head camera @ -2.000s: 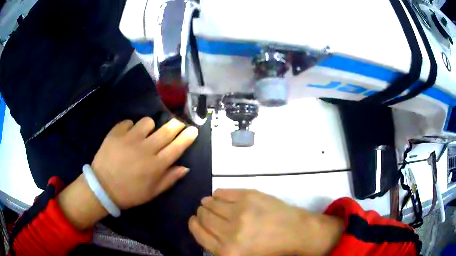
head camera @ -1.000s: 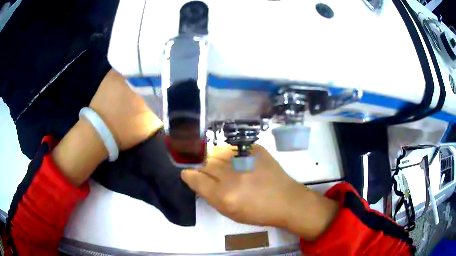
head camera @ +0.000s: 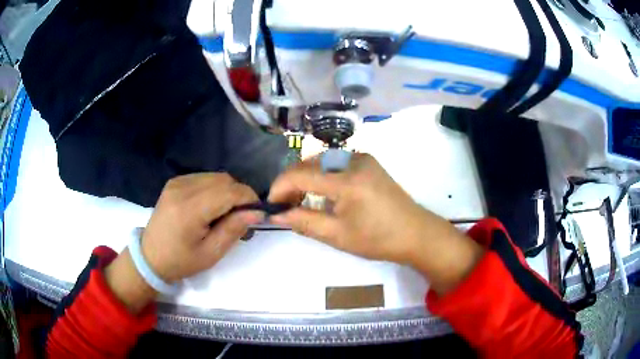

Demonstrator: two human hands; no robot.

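Black cloth [head camera: 119,105] with a pale stitched line lies left of the white sewing machine head [head camera: 449,49]. Its near part runs to the presser foot area [head camera: 295,142], where small yellow bits show. My left hand [head camera: 203,224] pinches the cloth's near edge between thumb and fingers. My right hand [head camera: 358,203], with a ring, pinches the same folded edge just in front of the foot; the fingertips of both hands nearly touch. The needle tip cannot be made out.
Grey-capped tension knobs [head camera: 335,160] hang over my right hand. A black flap [head camera: 509,175] hangs at the right, beside thin metal and dark items [head camera: 582,238]. A measuring tape [head camera: 281,331] runs along the front edge, below a brown patch [head camera: 354,296].
My hands have come together at the cloth's near edge, in front of the foot. The edge is now folded up between the fingers. The camera view has shifted, showing more of the front edge.
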